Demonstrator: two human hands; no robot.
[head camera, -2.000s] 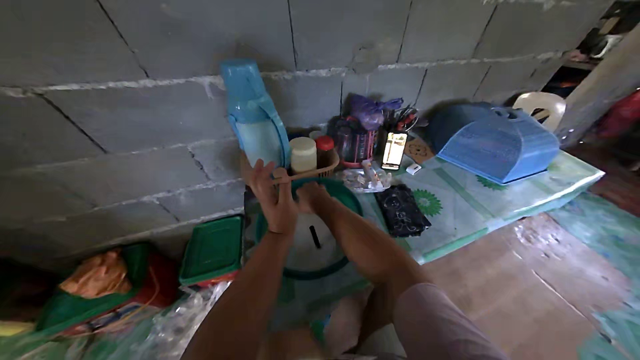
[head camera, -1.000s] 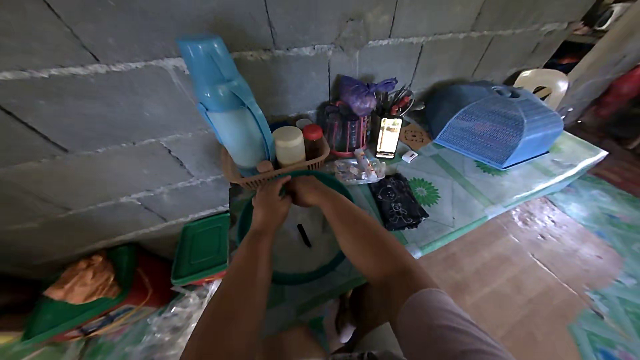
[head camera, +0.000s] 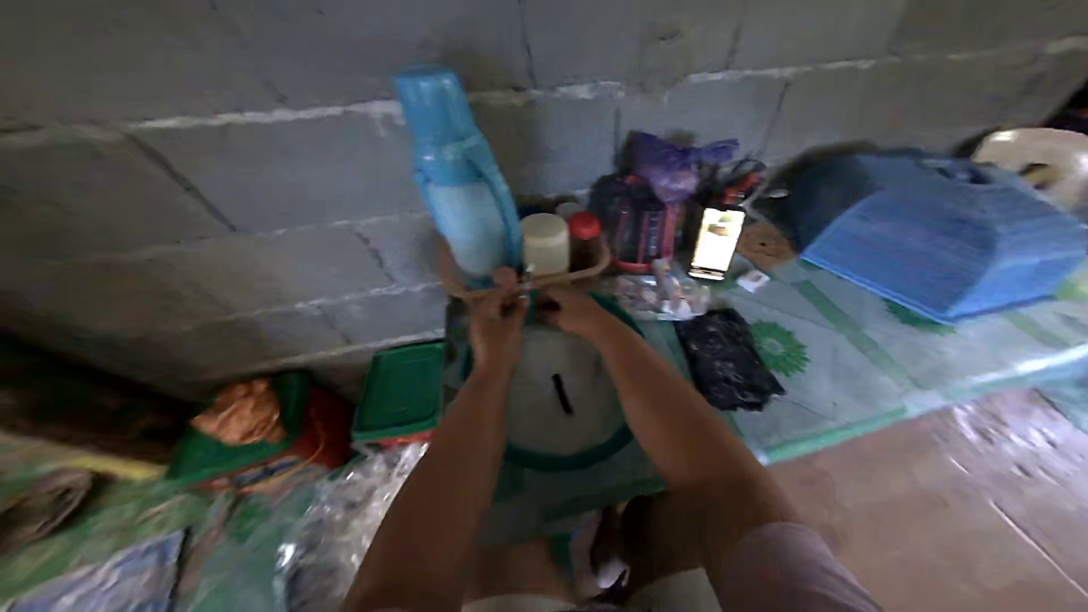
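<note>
My left hand (head camera: 499, 319) and my right hand (head camera: 571, 309) are close together above the far rim of a round green-rimmed tray or basin (head camera: 568, 461). The fingers of both are bent around something small that is too blurred to name. A dark narrow object (head camera: 562, 394) lies on the pale surface inside the rim. Just beyond my hands, a tan plastic basket (head camera: 586, 273) holds a blue thermos jug (head camera: 469, 212), a cream-lidded container (head camera: 545, 246) and a red-lidded jar (head camera: 585, 238).
Right of my hands are a clear plastic packet (head camera: 663, 293), a black plastic bag (head camera: 729, 361), a lit phone (head camera: 717, 244) and a blue mesh food cover (head camera: 943, 234). Green-lidded containers (head camera: 399, 391) stand at the lower left. A grey block wall (head camera: 280, 187) rises behind the table.
My left hand, raised with its fingers spread two seconds ago, has come down beside my right hand, and its fingers are now bent.
</note>
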